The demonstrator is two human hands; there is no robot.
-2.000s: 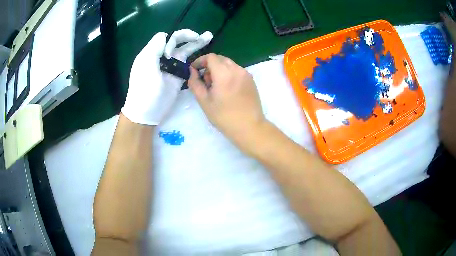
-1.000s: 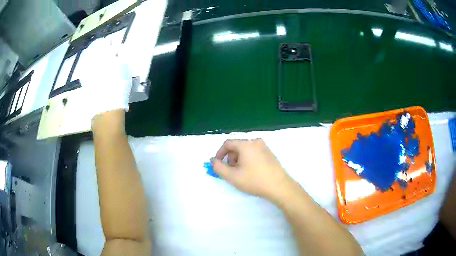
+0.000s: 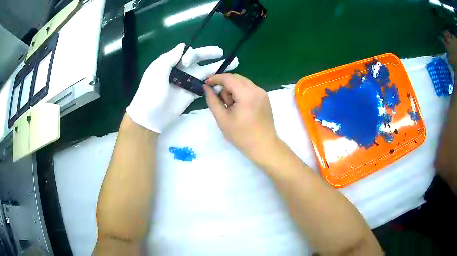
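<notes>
My gloved left hand holds a dark phone middle frame near its lower end, over the belt edge. The frame is tilted, with its camera block up and away to the right. My bare right hand is at the frame's lower right corner, thumb and fingertips pinched against it. Whether a small part is between the fingertips is hidden. A little pile of small blue parts lies on the white foam sheet below my hands.
An orange tray with a heap of blue parts sits right on the foam. Blue grid sheets and part of another person's arm show at the right edge. The green belt runs behind. A loading plate with dark frames stands left.
My left hand has come back from the loading plate and now holds a phone middle frame. My right hand has moved from the blue pile up to that frame. The view has shifted.
</notes>
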